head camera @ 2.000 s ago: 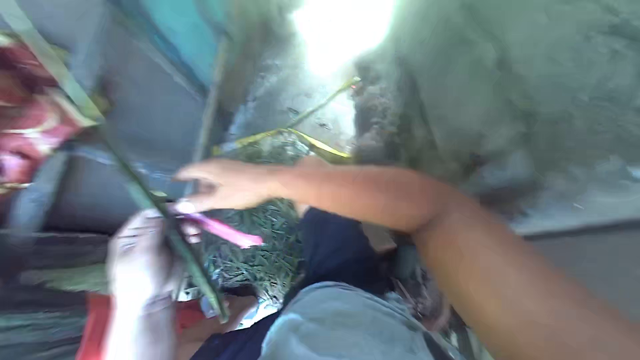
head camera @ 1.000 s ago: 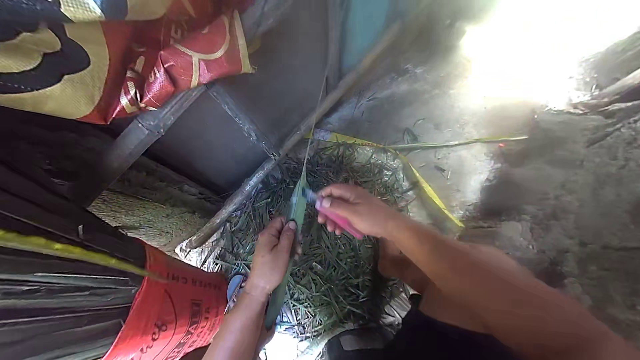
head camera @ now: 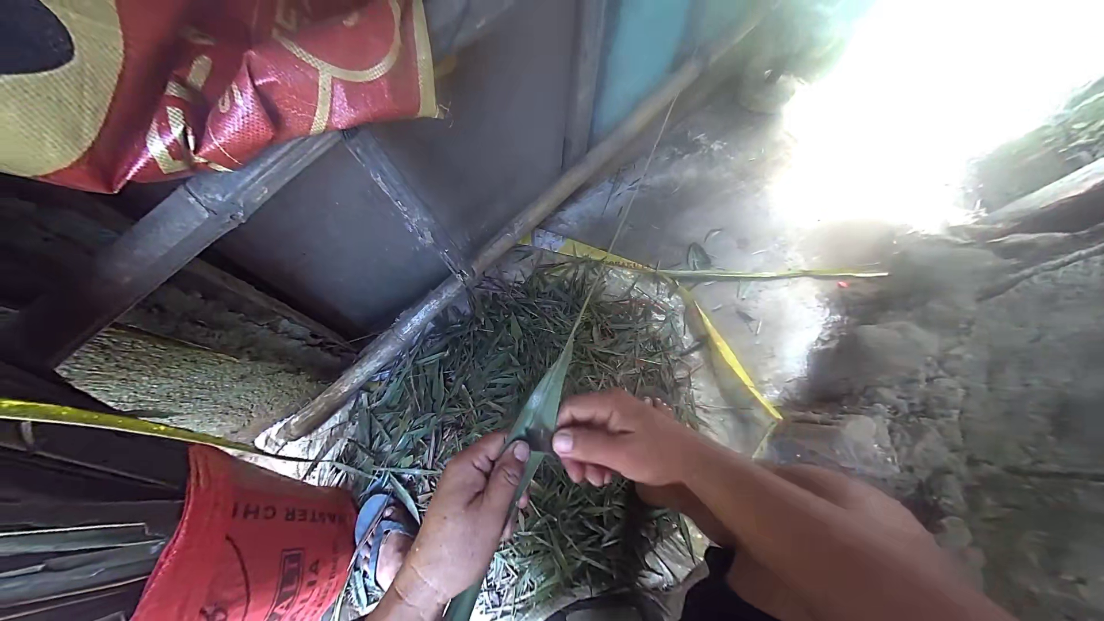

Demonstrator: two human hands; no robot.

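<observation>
My left hand (head camera: 479, 504) grips a long, narrow green leaf (head camera: 545, 398), thumb on top, near the lower middle of the view. The leaf's thin tip stretches up and away to the right, and its lower part passes under the hand. My right hand (head camera: 617, 435) is at the leaf's right edge with fingers curled and thumb tip against or very near it. What its fingers hold is hidden; a dark, blurred patch lies between the hands. Beneath both hands is a pile of cut green leaf pieces (head camera: 457, 362).
A red printed sack (head camera: 259, 535) with long leaf strips (head camera: 78, 552) stands lower left. Another red and tan sack (head camera: 267, 78) hangs upper left. A wooden pole (head camera: 561, 185) runs diagonally beside the pile. Yellow strapping (head camera: 733, 358) lies on the floor at right. A sandalled foot (head camera: 388, 539) is beside the pile.
One second ago my right hand held a pink-handled tool at the leaf; its pink handle no longer shows. My left hand still holds the leaf. The view has swung since the oldest frame.
</observation>
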